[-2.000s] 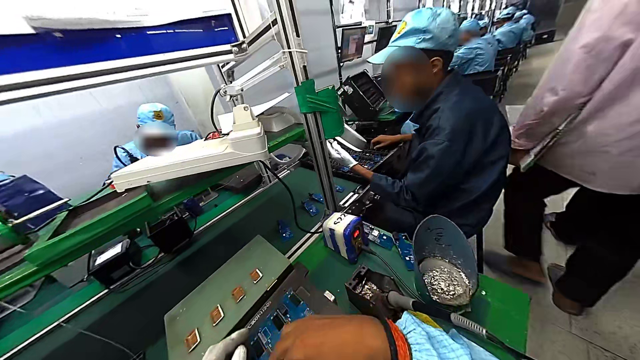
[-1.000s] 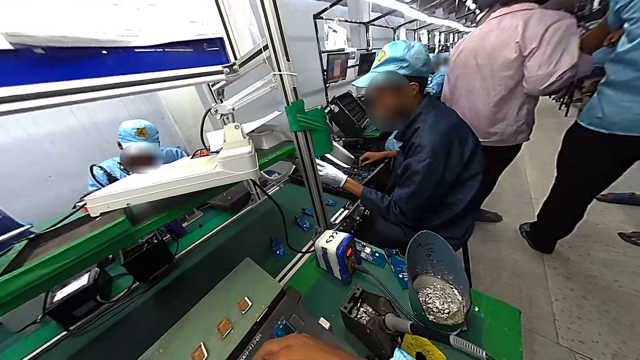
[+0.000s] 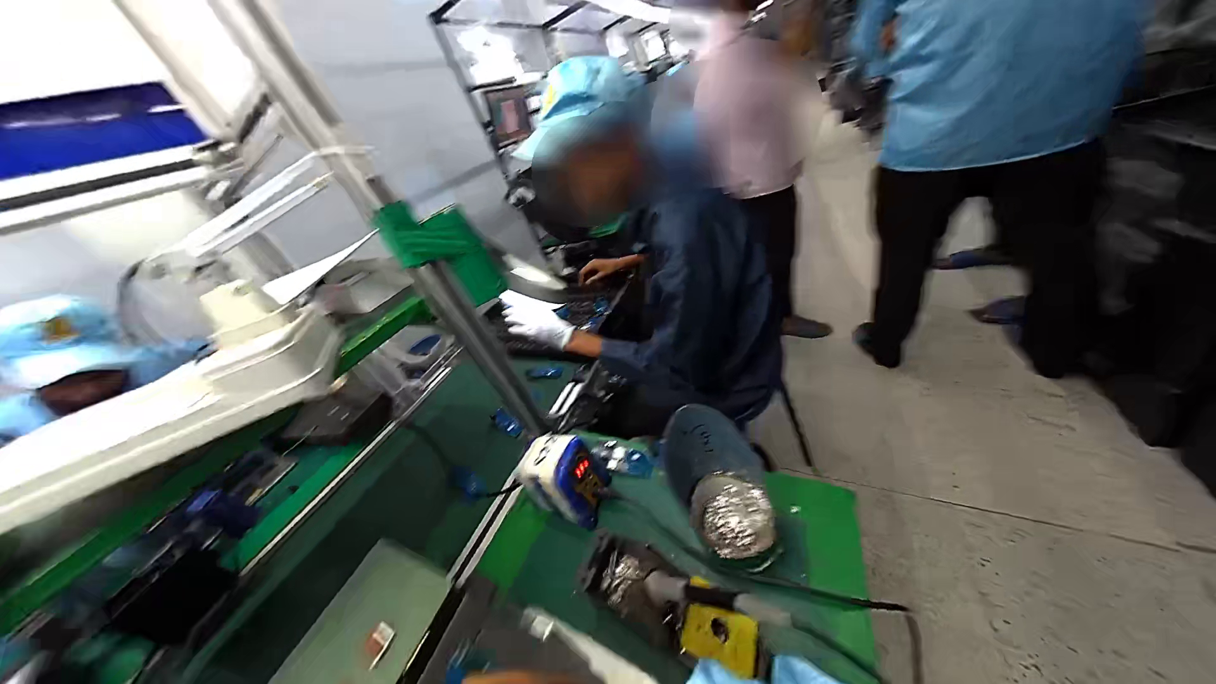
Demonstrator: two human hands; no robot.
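Observation:
A sliver of bare skin from my right hand or wrist (image 3: 532,677) shows at the bottom edge; its fingers are hidden. My left hand is out of view. Just above the skin lies a blurred dark tray or fixture (image 3: 494,632), with a pale strip (image 3: 589,651) beside it. To the right, a soldering iron (image 3: 670,589) rests in its metal stand (image 3: 617,570) by a yellow sponge holder (image 3: 720,636). Behind them are a blue and white soldering station (image 3: 565,478) with a lit red display and a tilted dark container (image 3: 712,456) of silvery metal scraps (image 3: 734,516).
A pale green panel (image 3: 356,617) bears a small square part (image 3: 380,641). Blue circuit boards (image 3: 506,423) lie on the green line beyond. A metal post (image 3: 475,332) with green tape rises there. A gloved co-worker (image 3: 703,285) sits ahead, another person (image 3: 71,361) left; people stand in the aisle.
The view has swung right and blurred. The white-gloved left hand and the blue board beside it, seen two seconds ago, are out of frame. The right forearm has mostly left the view.

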